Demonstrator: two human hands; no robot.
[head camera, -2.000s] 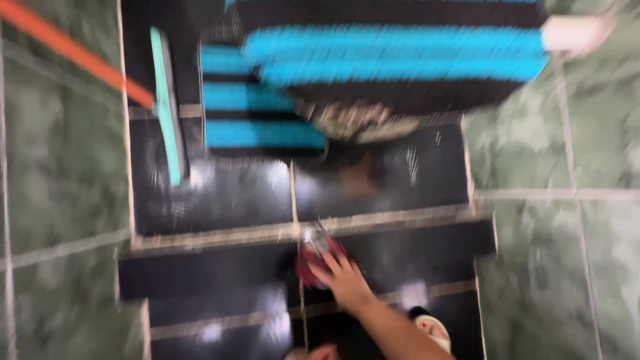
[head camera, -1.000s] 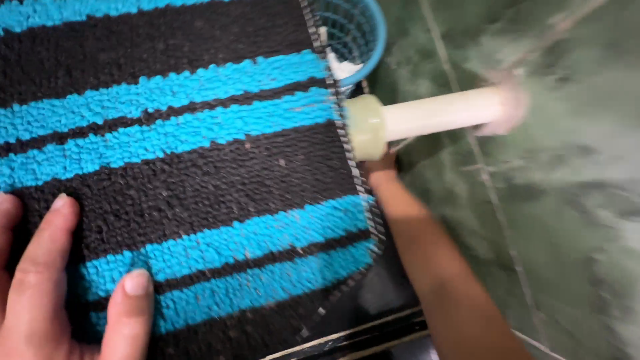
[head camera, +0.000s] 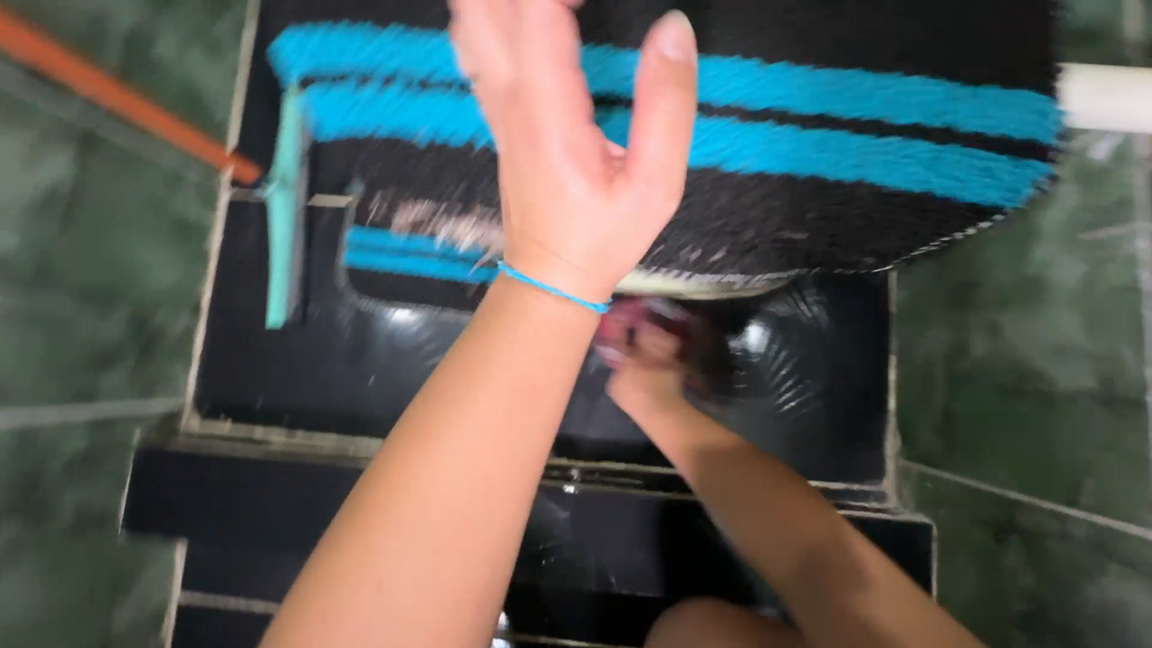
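My left hand (head camera: 589, 153), with a thin blue cord round the wrist, is spread over a black mat with bright blue stripes (head camera: 837, 135); whether it presses on the mat cannot be told. Below the mat's near edge, my right hand (head camera: 646, 364) is closed round a small red thing (head camera: 621, 331), too blurred to name. That hand is low over a glossy black tiled step (head camera: 504, 378). Part of a second blue-striped black mat (head camera: 418, 261) shows beneath the first one, left of my wrist.
To the left, a squeegee with a teal head (head camera: 283, 225) and an orange handle (head camera: 117, 94) lies across the step's edge. A white pipe-like bar (head camera: 1107, 97) juts out at the upper right. Green marbled tiles (head camera: 1017, 378) flank the steps. A lower black step (head camera: 270, 495) is nearer me.
One second ago my left hand was at the lower left of the striped mat; now it is spread over its middle. The view has swung widely.
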